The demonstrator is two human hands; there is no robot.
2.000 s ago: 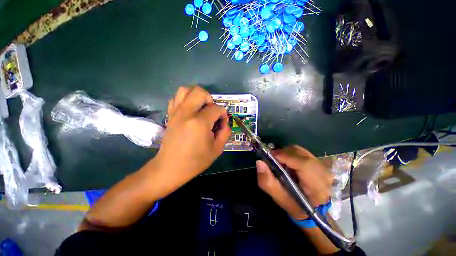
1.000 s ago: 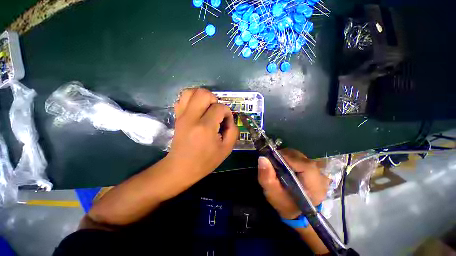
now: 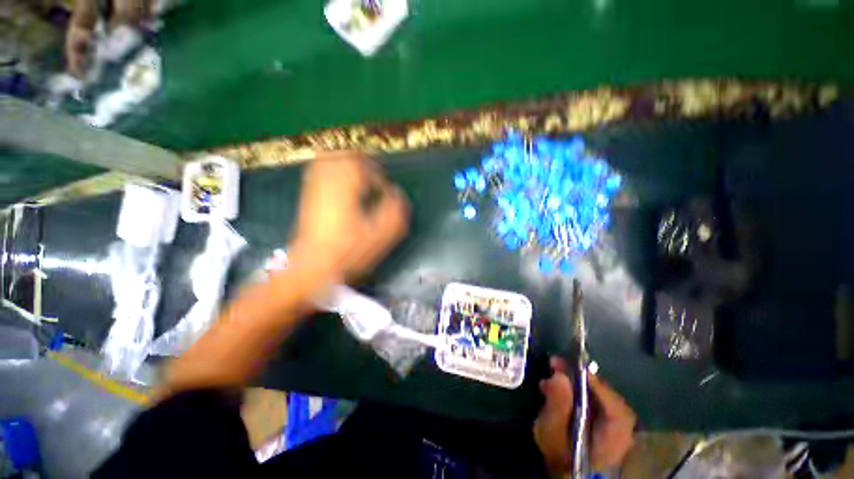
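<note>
The open white housing (image 3: 447, 355) lies on the dark green bench with its board (image 3: 496, 335) facing up. Its cord in clear plastic (image 3: 367, 316) runs left from it, partly behind my left forearm. My left hand (image 3: 354, 217) is blurred, fingers curled, up and left of the housing and near the rusty edge; I cannot tell whether it holds anything. My right hand (image 3: 604, 426), low and right of the housing, grips the soldering iron (image 3: 581, 374). The iron points away from me, its tip end clear of the housing. The pile of blue discs (image 3: 557, 192) lies beyond the housing.
Two more white housings, one showing its board (image 3: 211, 190) and one plain (image 3: 146, 215), lie at left with bagged cords. Black trays with metal slivers (image 3: 682, 327) stand at right. Another housing (image 3: 367, 21) sits on the green conveyor. Another person's hand (image 3: 80, 42) shows upper left.
My left hand has left the housing and moved away towards the conveyor. The iron has swung off the board to its right, now more upright. The view has shifted, showing the conveyor.
</note>
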